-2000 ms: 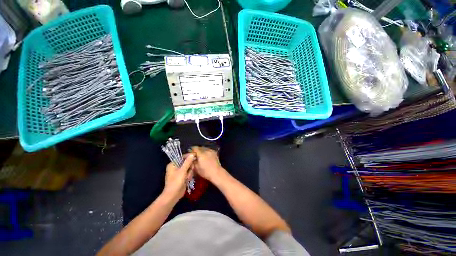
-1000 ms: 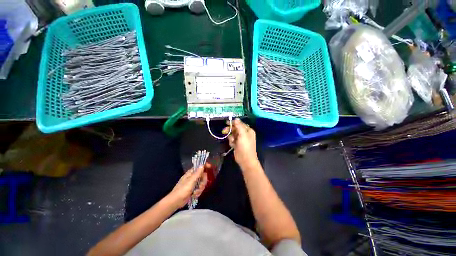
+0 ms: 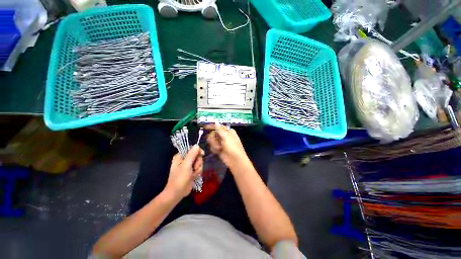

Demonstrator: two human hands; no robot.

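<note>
My left hand (image 3: 186,169) is closed on a bunch of grey cable assemblies (image 3: 180,141), their pale ends fanned out above the fist and more ends showing below it. One lead (image 3: 200,136) stands apart from the bunch toward my right hand. My right hand (image 3: 225,145) is just below the front edge of the cream cable tester (image 3: 226,93), fingers bent and partly blurred. Whether it holds a lead cannot be told. The tester's white loop is mostly hidden by this hand.
A turquoise left basket (image 3: 163,96) and a narrower right basket (image 3: 341,103) hold grey leads. Loose leads (image 3: 184,70) lie beside the tester. A green strap (image 3: 183,122) is at its left corner. A bagged cable coil (image 3: 381,91) and hanging wires (image 3: 414,202) are right.
My left hand has risen with the bunch toward the tester. My right hand has shifted left from the tester's right front corner, nearer my left hand. The view has shifted slightly.
</note>
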